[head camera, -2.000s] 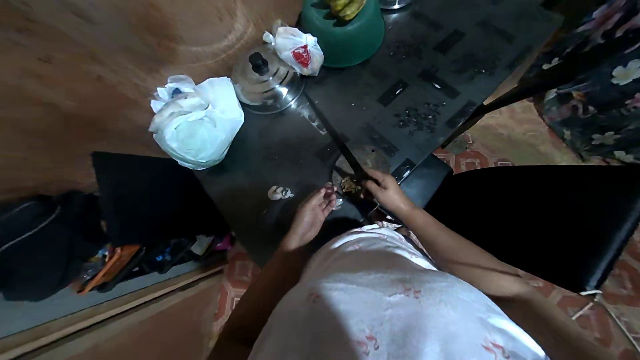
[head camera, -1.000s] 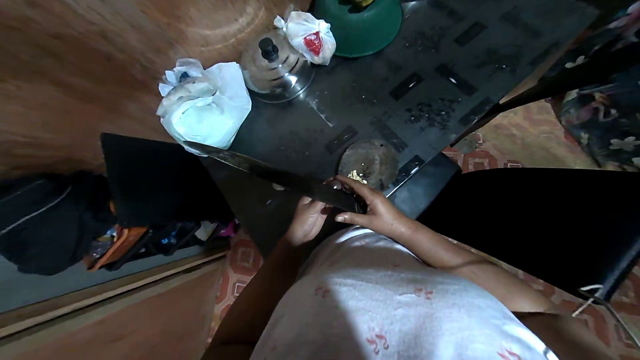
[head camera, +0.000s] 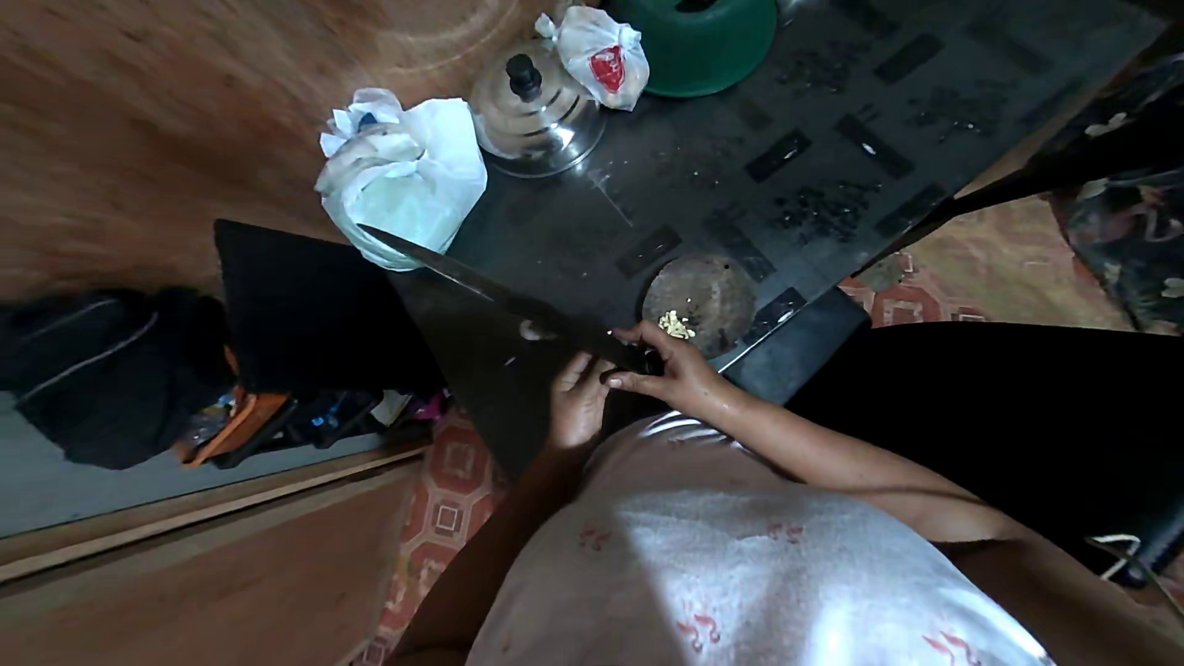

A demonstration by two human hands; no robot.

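My right hand (head camera: 680,375) grips a long dark knife (head camera: 486,289) near its handle end, and the blade reaches up and left over the table to the front of a white plastic bag (head camera: 407,185). Close beside it, my left hand (head camera: 578,402) is under the near part of the blade; whether its partly hidden fingers hold anything is unclear. A round chopping board (head camera: 708,296) lies just beyond my right hand, with small pale chopped pieces (head camera: 676,324) on its near left part. A small pale piece (head camera: 533,330) shows on the table beside the blade.
On the dark table (head camera: 666,199) stand a metal lid with a black knob (head camera: 546,120), a tied white bag (head camera: 601,60) and a green plastic basin (head camera: 703,46). Black chairs flank the table, one at the left (head camera: 314,305), one at the right (head camera: 999,435).
The knife has swung from pointing up beside the board to pointing left across the table. My left hand has come closer to my right hand and the knife.
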